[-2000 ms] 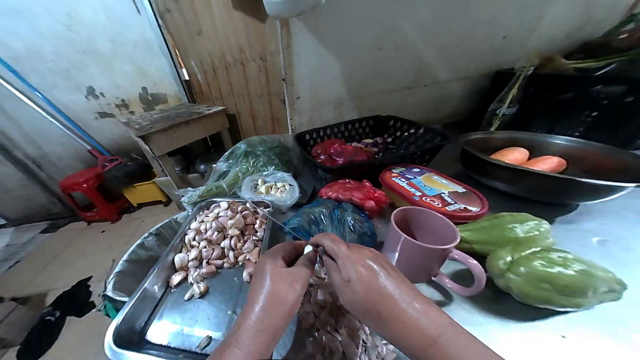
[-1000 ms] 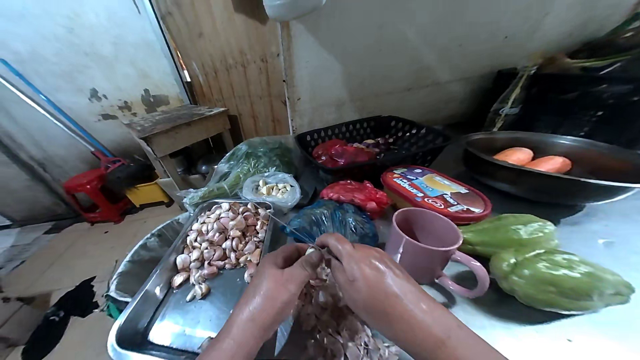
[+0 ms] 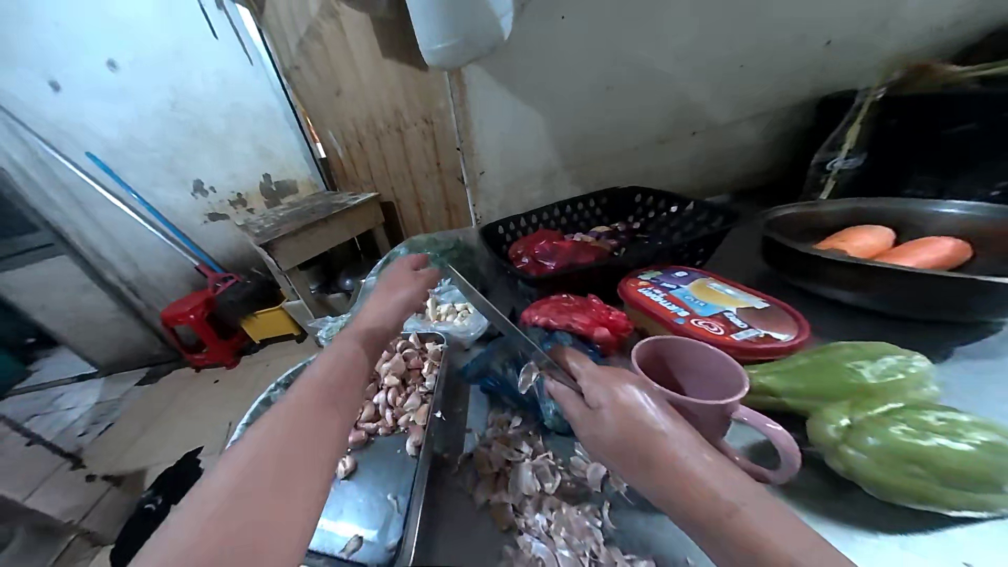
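Note:
My right hand (image 3: 602, 398) is closed on a knife (image 3: 496, 319), its blade pointing up and left; a bit of garlic skin hangs by the fingers. Beyond the metal tray, my left hand (image 3: 409, 279) is raised beside a clear plastic bag of peeled garlic cloves (image 3: 449, 313); whether its fingers hold anything cannot be told. Unpeeled garlic cloves (image 3: 398, 390) lie in the metal tray (image 3: 370, 488). Garlic skins (image 3: 543, 488) are heaped on the table between the tray and my right forearm. A blue plastic bag (image 3: 504, 366) lies behind the knife hand.
A pink mug (image 3: 693, 386) stands close to my right hand, with green chayotes (image 3: 913, 441) beyond it. Behind are a red-lidded ice cream tub (image 3: 713, 311), a red plastic bag (image 3: 579, 319), a black plastic basket (image 3: 606, 236) and a dark pan (image 3: 890, 276) with two orange vegetables.
My hands were together over the garlic skins and are now apart. The left has moved forward and left to the bag of peeled cloves. The knife now shows clearly in the right.

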